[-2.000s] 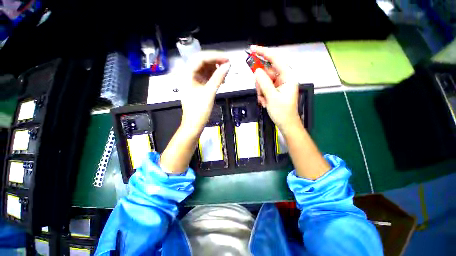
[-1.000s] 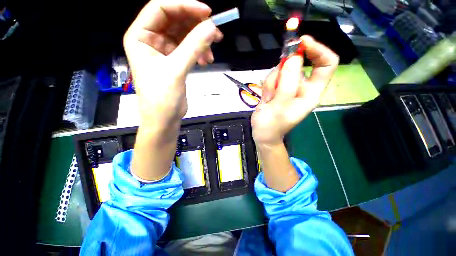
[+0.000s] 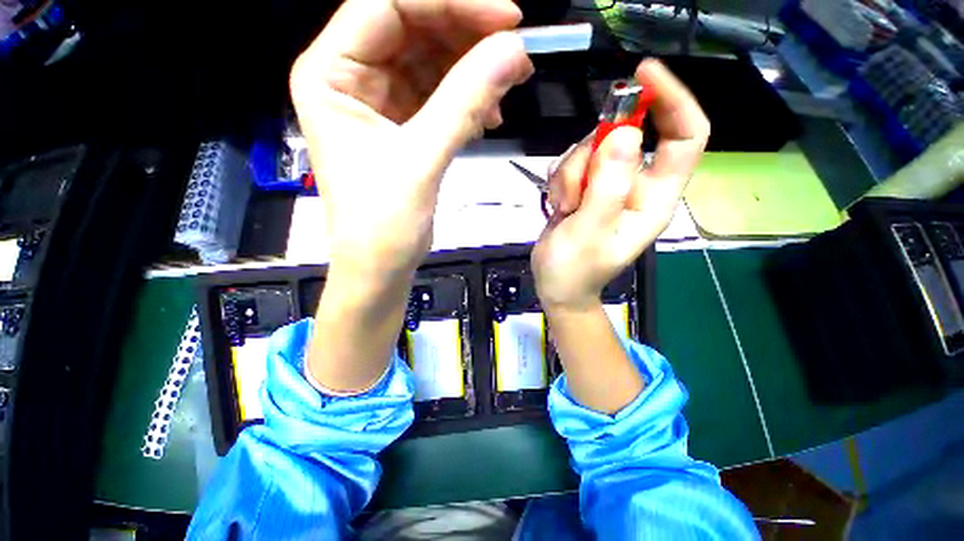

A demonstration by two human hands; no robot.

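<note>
My left hand (image 3: 391, 137) is raised and pinches a small whitish translucent strip (image 3: 557, 39) between thumb and fingertips. My right hand (image 3: 618, 201) is raised beside it and grips a red lighter (image 3: 607, 137), its silver tip upright. No flame shows. The lighter and strip are apart. Below, the black foam tray (image 3: 478, 412) holds half-assembled phones, one of them (image 3: 437, 349) with a white battery and dark round lenses. My forearms hide parts of the tray.
Scissors (image 3: 532, 175) lie on white paper (image 3: 481, 227) behind the tray. A dotted liner strip (image 3: 171, 391) lies left. A stack of film sheets (image 3: 211, 201) and a blue bin (image 3: 277, 164) stand behind left. A green pad (image 3: 761, 196) and another phone tray (image 3: 920, 243) are right.
Both hands have risen from over the tray. A bright flame glow at the lighter tip one second ago is gone. The strip has shifted right and levelled. Scissors came into view.
</note>
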